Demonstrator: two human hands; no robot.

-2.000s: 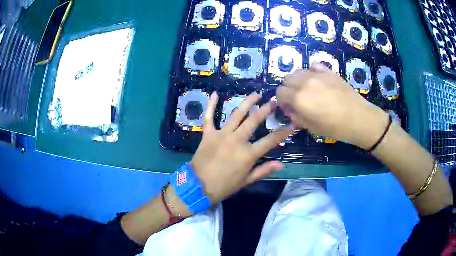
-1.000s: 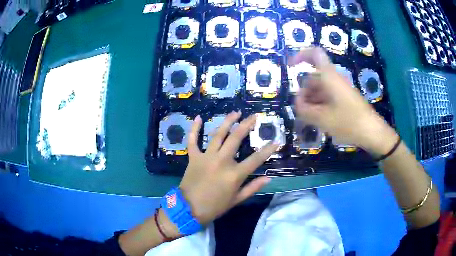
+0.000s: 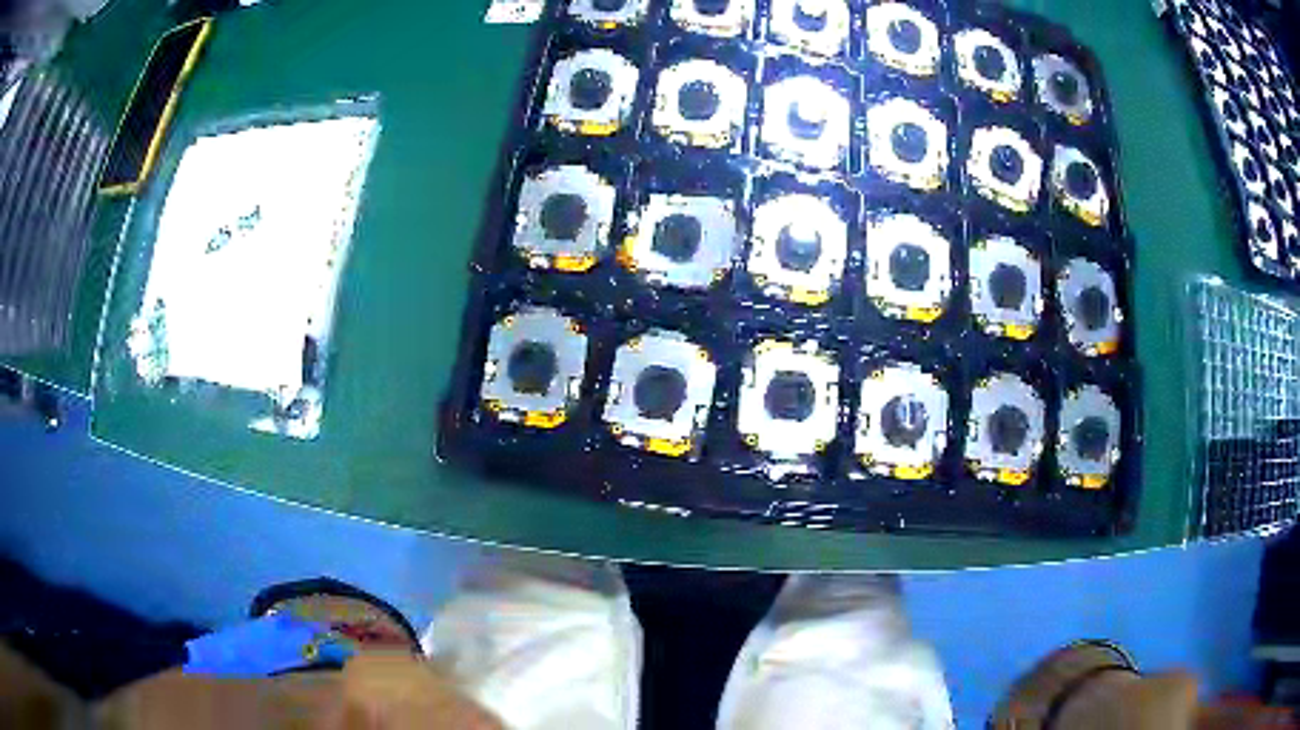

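A glossy black tray (image 3: 713, 492) lies in front of me with rows of silver-white electronic modules (image 3: 787, 398), each with a dark round centre and orange-gold edge bits. All the pockets in view hold a module. My left hand (image 3: 307, 699) is at the bottom left edge, blurred and cut off, below the blue wrist band. My right hand (image 3: 1126, 703) is at the bottom right edge, also blurred and cut off. Neither hand touches the tray. Their fingers cannot be made out, so whether they hold anything is hidden.
A white sheet in a clear bag (image 3: 257, 257) and a yellow-edged phone (image 3: 154, 103) lie at left, beside ribbed clear trays (image 3: 43, 214). A clear grid tray (image 3: 1240, 407) and another module tray (image 3: 1247, 129) are at right. The green mat's edge (image 3: 684, 549) curves above my white-clad legs.
Both hands have left the black tray and moved down to the bottom edge of the picture. The front-row modules they covered now show. The view has shifted.
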